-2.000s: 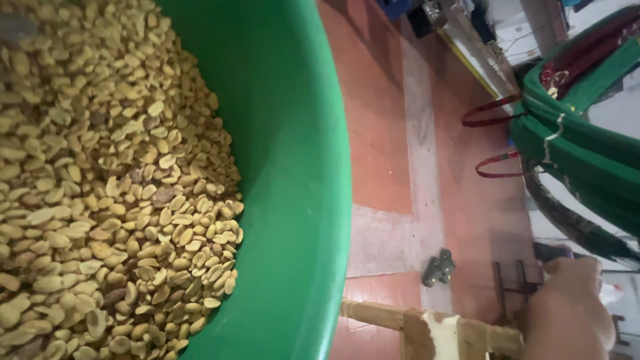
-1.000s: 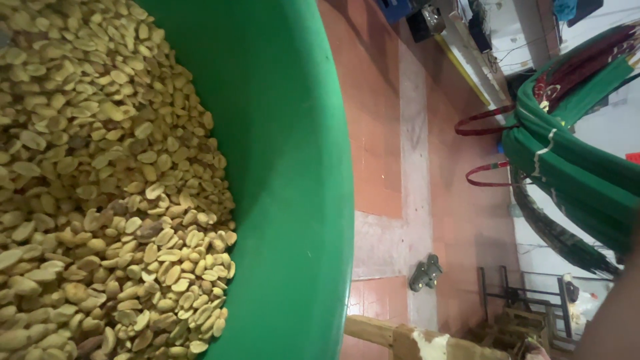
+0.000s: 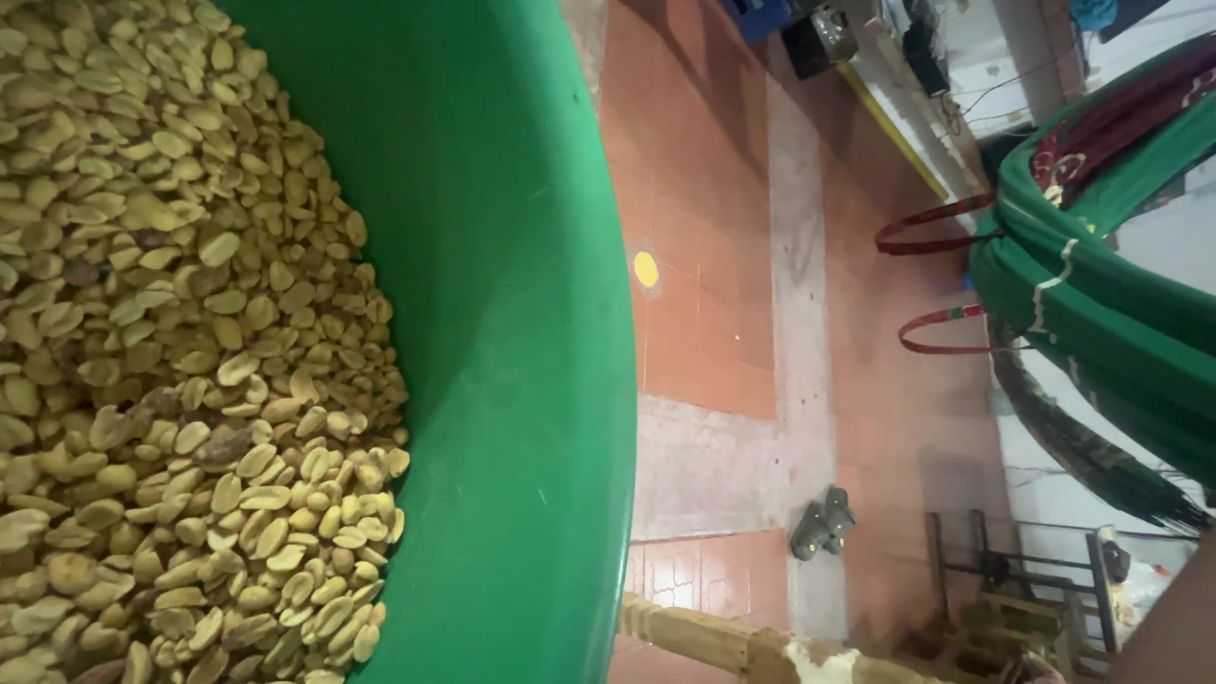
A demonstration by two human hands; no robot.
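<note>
Split, skinned peanuts (image 3: pixel 218 380) fill the left side of the head view, inside a large green plastic tub (image 3: pixel 532 380) whose curved rim runs from top to bottom. A few darker pieces lie among the pale halves. Part of a bare arm shows at the lower right edge; its hand cannot be made out, and which arm it is cannot be told. Neither of my hands is visible at the tub or on the peanuts.
A wooden piece of furniture (image 3: pixel 698 638) stands beside the tub at the bottom. Dark shoes (image 3: pixel 823 522) rest on the tiled floor (image 3: pixel 703 218). Green fabric with red loops (image 3: pixel 1092 275) hangs at the right, above a dark metal rack (image 3: pixel 1040 560). A blue crate (image 3: pixel 757 17) is at the top.
The bare arm at the lower right has moved towards the right edge and now shows less. A bright yellow round spot appears on the floor beside the tub. The view has shifted slightly.
</note>
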